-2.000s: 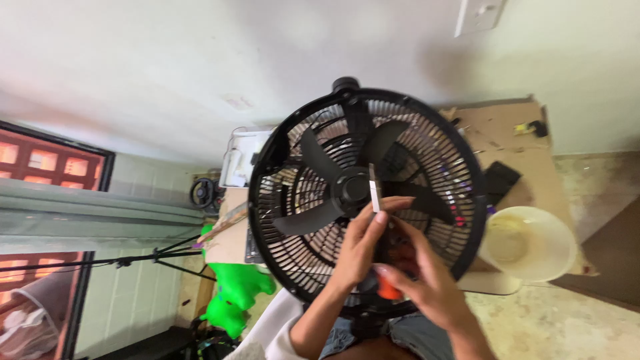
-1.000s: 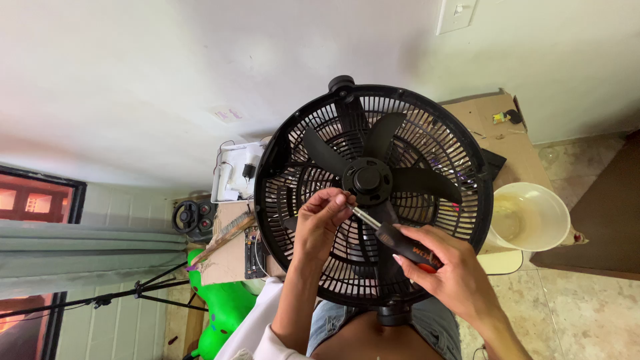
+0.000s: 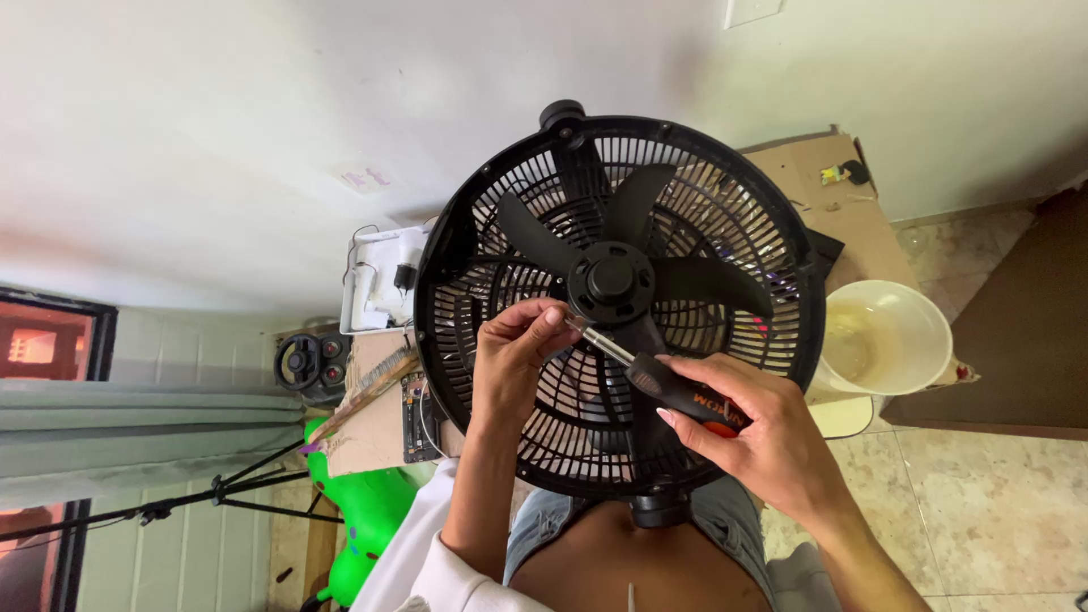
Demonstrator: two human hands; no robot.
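Observation:
A black fan housing [image 3: 455,229] with a slotted grille stands upright before me, its black blades [image 3: 714,283] and round hub [image 3: 610,276] facing me. My right hand [image 3: 748,425] grips the black and orange handle of a screwdriver [image 3: 608,347], whose metal shaft points up and left. At the shaft's tip, just below and left of the hub, my left hand [image 3: 527,340] pinches the end between thumb and fingers. Whether a small part is also held there is hidden by the fingertips.
Behind the fan is a cardboard-covered table [image 3: 795,174] with a white tray [image 3: 347,293] and a circuit board [image 3: 419,421] at left. A translucent bucket [image 3: 888,340] stands at right. A black tripod [image 3: 221,489] and a green inflatable toy [image 3: 370,518] are at lower left.
Two seconds ago both hands were together in front of the fan, the screwdriver pointing up. Now they are apart, the left hand at the tip and the right hand on the handle.

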